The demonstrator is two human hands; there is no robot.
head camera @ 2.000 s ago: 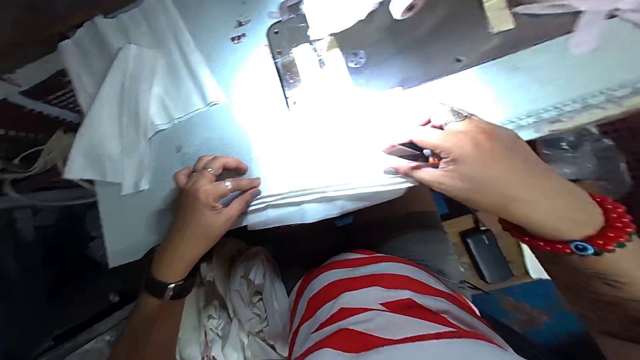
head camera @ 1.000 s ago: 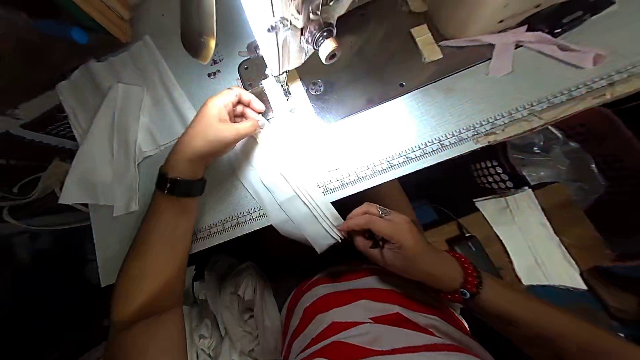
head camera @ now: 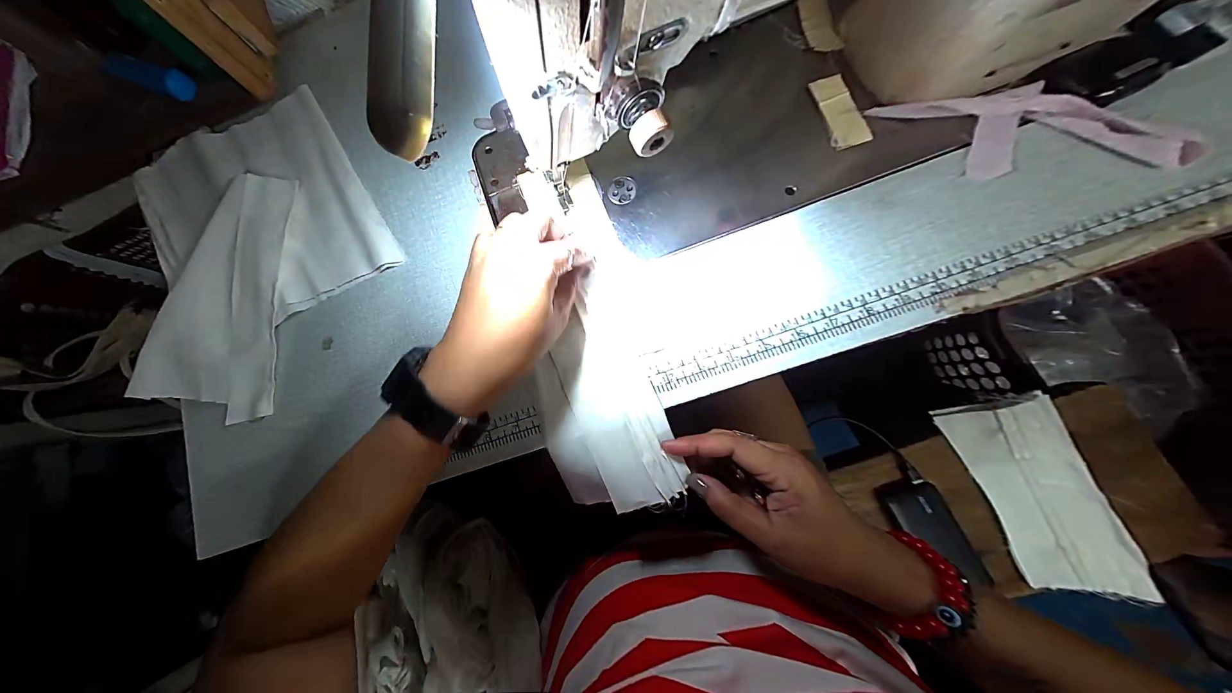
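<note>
A layered strip of white fabric runs from beneath the needle area of a sewing machine down over the table's front edge. My left hand grips the fabric just in front of the presser foot, with its fingertips partly lost in glare. At the strip's loose, frayed end, my right hand has its thumb and index finger at the right edge. A small dark object, perhaps a tool, sits in the right palm; what it is cannot be told.
Folded white fabric pieces lie on the table's left side. Measuring tape markings run along the front edge. A pink cloth strip lies at the back right. Below right are a white fabric piece and a black device with a cable.
Two seconds ago the fabric lay crosswise between both hands; it now runs lengthwise from the machine. My left hand has moved up to the needle area, my right hand down to the fabric's loose end.
</note>
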